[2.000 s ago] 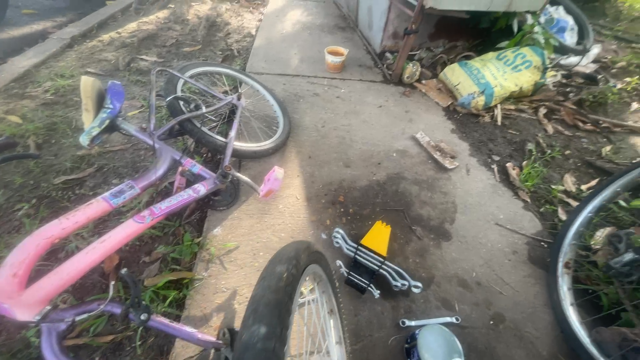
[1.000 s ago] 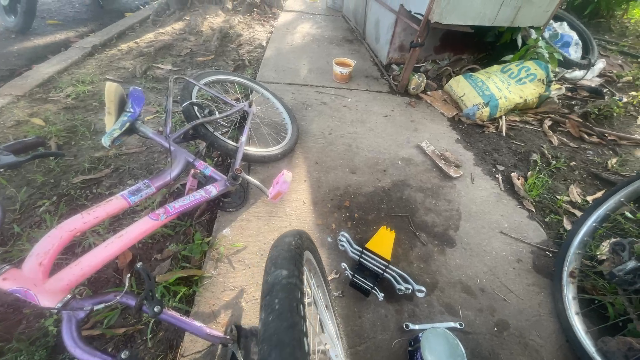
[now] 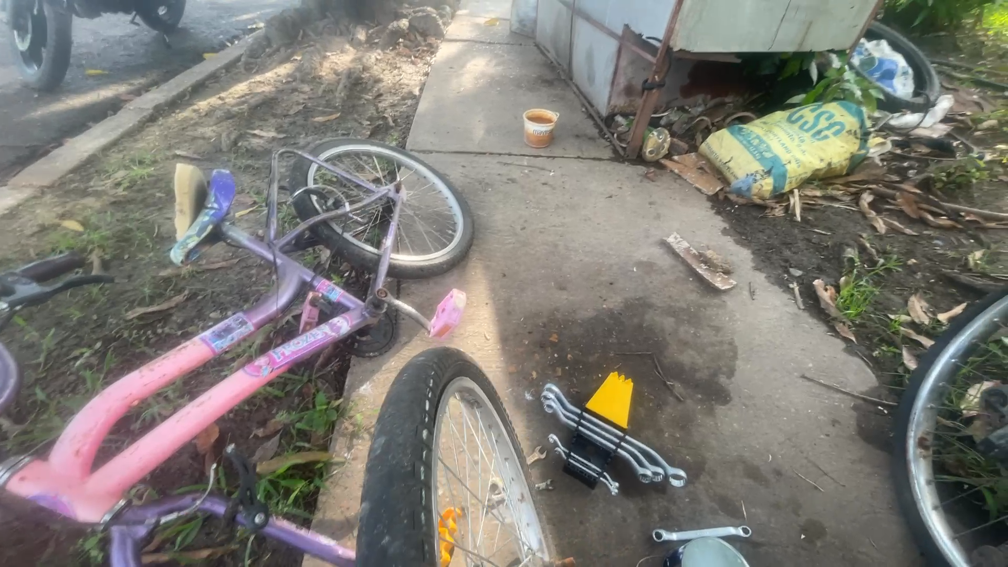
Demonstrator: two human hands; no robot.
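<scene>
Neither of my hands is in view. A pink and purple child's bicycle frame (image 3: 189, 402) lies on its side over the grass and the walkway's edge. Its rear wheel (image 3: 394, 209) lies beyond the pink pedal (image 3: 447, 313); the front wheel (image 3: 457, 465) stands nearer, cut off below. Right of it, a set of double-ended ring wrenches (image 3: 622, 445) sits in a black and yellow holder (image 3: 612, 400). Small metal wrenches, partly hidden, lie by the tyre. A single wrench (image 3: 701, 534) lies beside a round can (image 3: 713, 554) at the bottom edge.
A plastic tub with brown contents (image 3: 539, 128) stands on the concrete near a rusty metal cabinet (image 3: 606, 55). A yellow and teal sack (image 3: 787, 150) lies among leaves. Another bicycle wheel (image 3: 921, 441) is at the right edge. A wood scrap (image 3: 699, 261) lies mid-walkway. A vehicle's wheel (image 3: 39, 43) stands on the road.
The view has shifted somewhat, so more of the road, a vehicle's wheels and a handlebar grip show at the left. The bicycle and tools lie as before.
</scene>
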